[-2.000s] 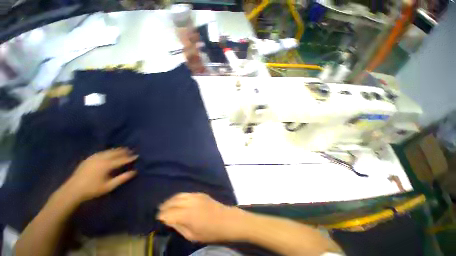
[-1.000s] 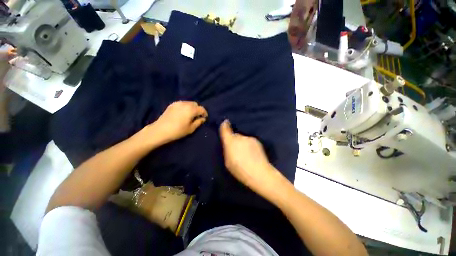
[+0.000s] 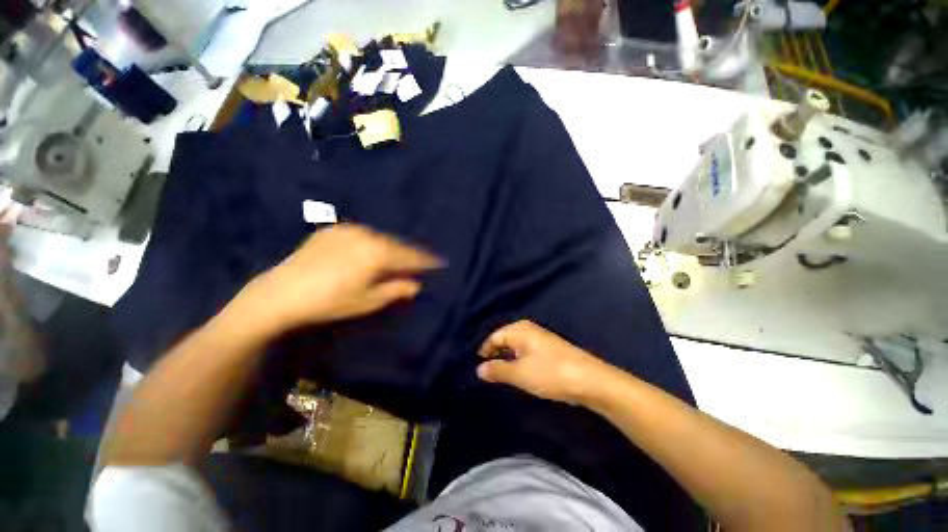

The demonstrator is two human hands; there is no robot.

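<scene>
Large navy cloth (image 3: 416, 197) lies spread over the table edge and down toward my lap, with folds running between my hands. A small white label (image 3: 319, 212) lies on it at upper left. My left hand (image 3: 353, 275) is over the cloth, slightly blurred, fingers apart and pointing right, holding nothing visible. My right hand (image 3: 530, 358) is on the lower part of the cloth, fingers curled with thumb near them. Whether it pinches the cloth is unclear.
The white JUKI sewing machine (image 3: 769, 208) stands at right, with snips (image 3: 899, 369) beside it. White labels and tan tickets (image 3: 377, 128) lie at the back. Another machine (image 3: 73, 156) stands at far left. A tan, yellow-edged container (image 3: 359, 442) is below.
The cloth's upper part has been shifted, and labels and tickets now show behind it. My left hand has opened and released its pinch. My right hand has moved lower, its fingers now curled.
</scene>
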